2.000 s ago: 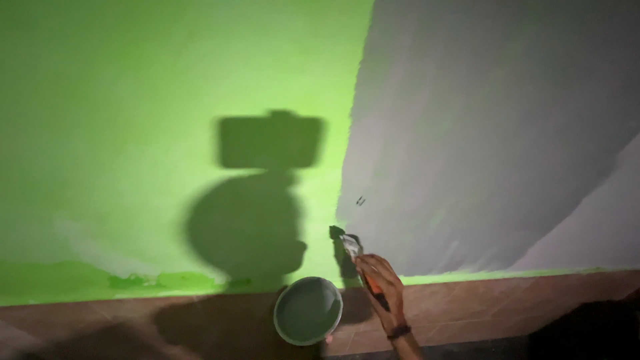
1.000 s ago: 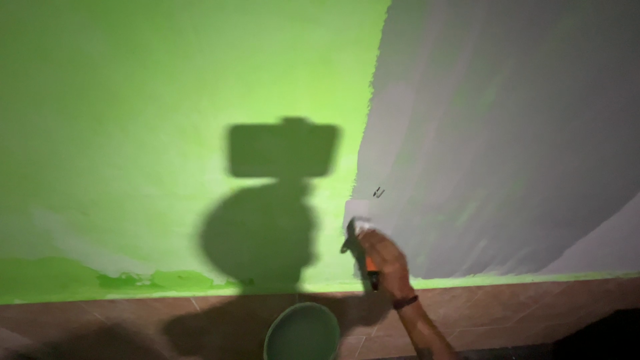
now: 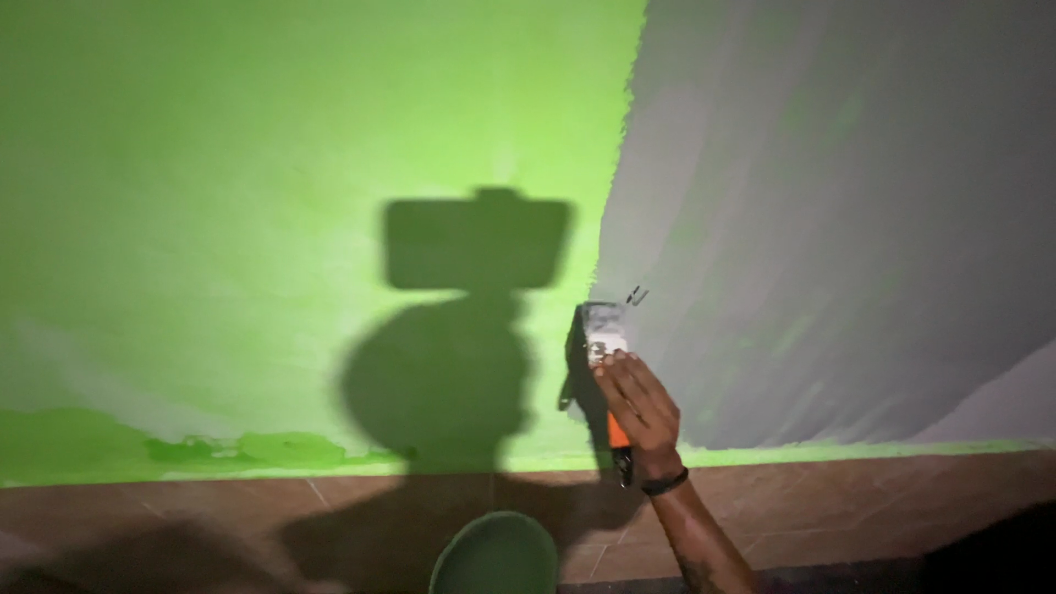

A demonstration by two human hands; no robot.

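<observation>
My right hand [image 3: 642, 408], with a dark band at the wrist, grips a paintbrush [image 3: 607, 342] that has an orange and black handle and a metal ferrule. Its bristle end points up and lies against the wall at the edge between the bright green paint [image 3: 247, 124] and the grey paint [image 3: 866, 206]. Below, at the bottom edge of the view, is a round green container [image 3: 497, 557], partly cut off. My left hand does not show.
Brown tiles [image 3: 825, 503] run along the foot of the wall. My shadow falls on the green part. Small dark marks [image 3: 635, 295] sit on the grey paint just above the brush. A dark shape [image 3: 998, 549] fills the lower right corner.
The brush and my right hand have moved up along the wall, away from the container. Grey paint now covers a spot near the lower edge that was green two seconds ago.
</observation>
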